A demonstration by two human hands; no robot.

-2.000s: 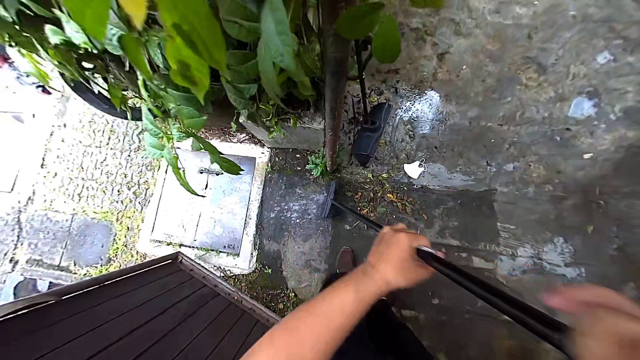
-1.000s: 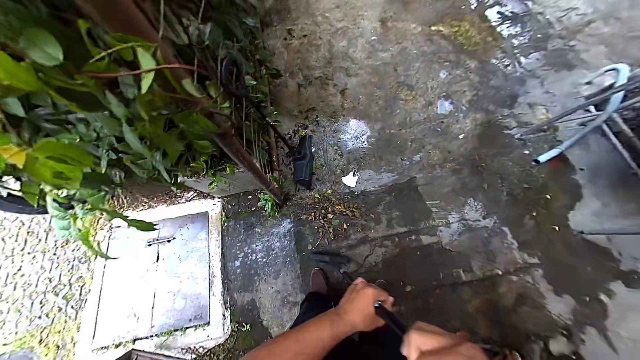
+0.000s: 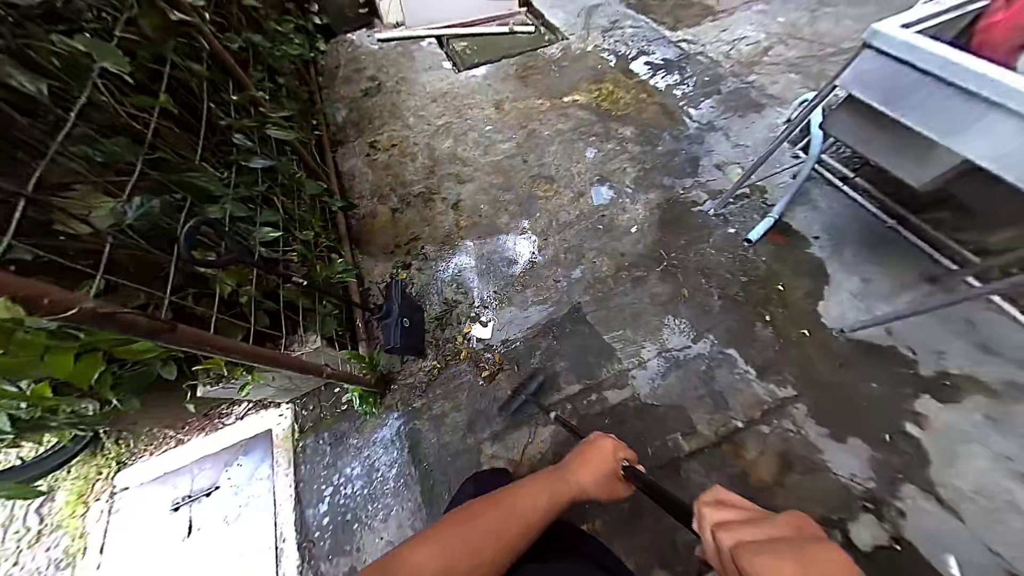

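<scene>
My left hand (image 3: pixel 600 467) grips the black pole (image 3: pixel 662 498) near its middle, its arm reaching in from the bottom. Lower right, my right hand (image 3: pixel 760 530) is closed around the same pole farther up. The pole ends in a dark broom or brush head (image 3: pixel 522 394) resting on the wet concrete floor. Just beyond that head lie brown leaves (image 3: pixel 490 366) and a white scrap (image 3: pixel 482 328). A black long-handled dustpan (image 3: pixel 402 320) stands by the fence, left of the leaves, apart from both hands.
A rusty post (image 3: pixel 184 340) and wire fence with plants run along the left. A concrete-framed metal cover (image 3: pixel 200 504) lies lower left. At upper right stands a metal sink (image 3: pixel 928 88) on legs, a pale blue drain hose (image 3: pixel 788 204) hanging below. White pipes (image 3: pixel 456 32) lie at the top.
The view has swung toward the right, bringing the whole sink stand in. Both hands stay on the pole; the brush head now sits right of the cover and nearer the leaves than one second ago.
</scene>
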